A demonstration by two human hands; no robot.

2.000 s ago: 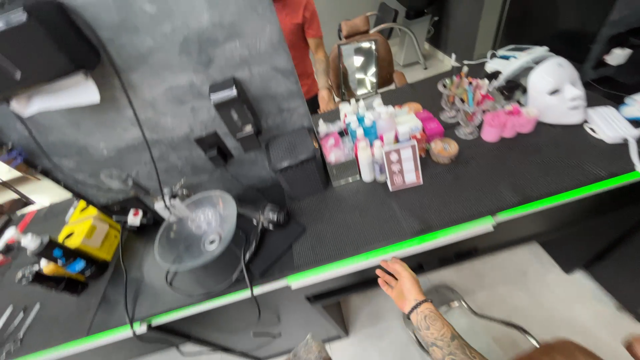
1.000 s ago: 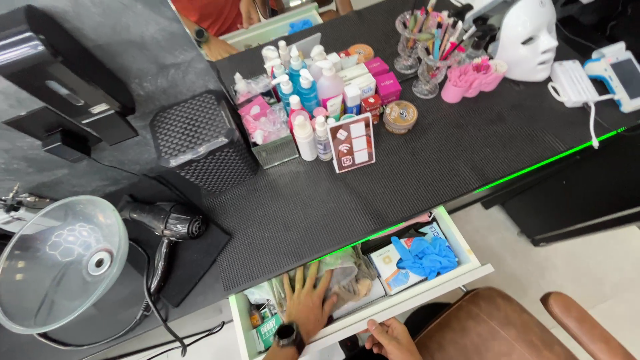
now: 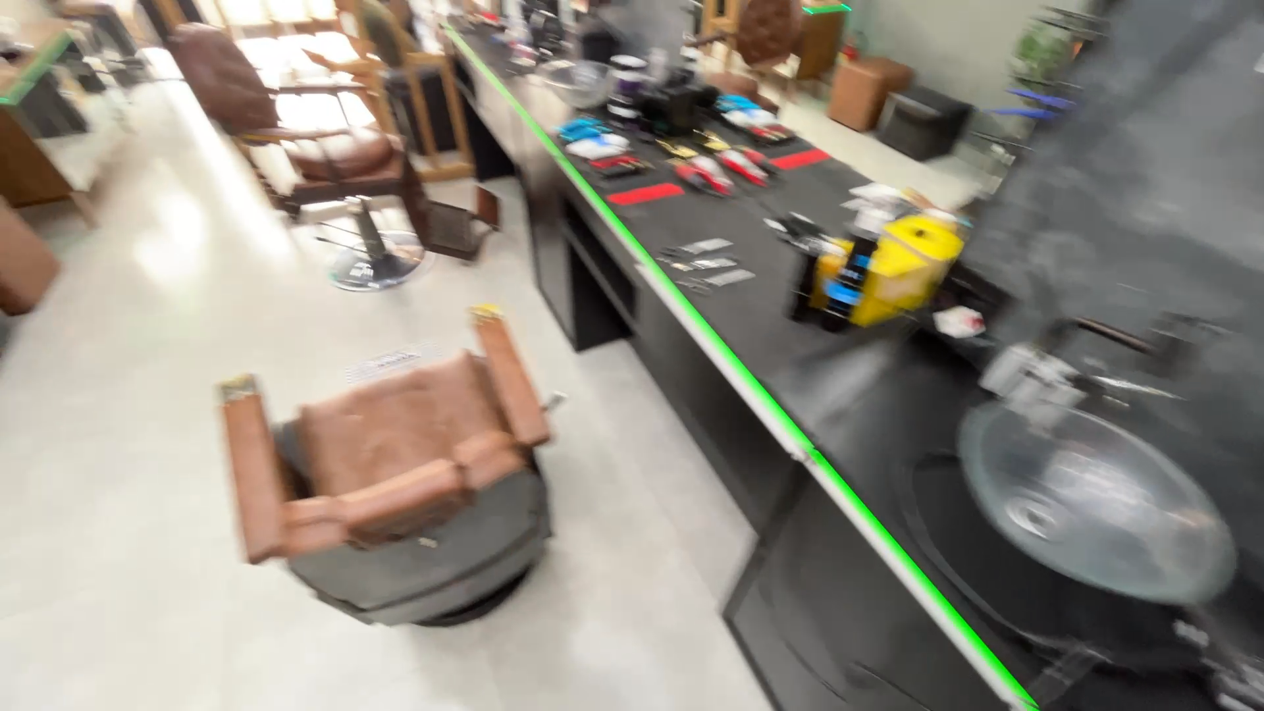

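Note:
Neither of my hands is in the head view, and the picture is blurred by motion. A black counter (image 3: pixel 790 365) with a green-lit edge runs diagonally from the top to the lower right. On it stand a glass basin (image 3: pixel 1096 504), a yellow box (image 3: pixel 904 267) and a dark bottle with a blue label (image 3: pixel 847 281). Metal tools, perhaps scissors or combs (image 3: pixel 706 265), lie near the counter's edge. Farther along are hair clippers (image 3: pixel 706 176), red strips (image 3: pixel 645 194) and a blue-and-white object (image 3: pixel 592 136).
A brown leather barber chair (image 3: pixel 405 434) stands on the pale floor left of the counter. Another barber chair (image 3: pixel 346 148) with a round metal base is behind it. Brown (image 3: pixel 867 91) and black (image 3: pixel 923 121) stools appear in the mirror at upper right.
The view has swung far along the counter. Both hands, at a drawer holding blue gloves one second ago, are out of view, as is that drawer.

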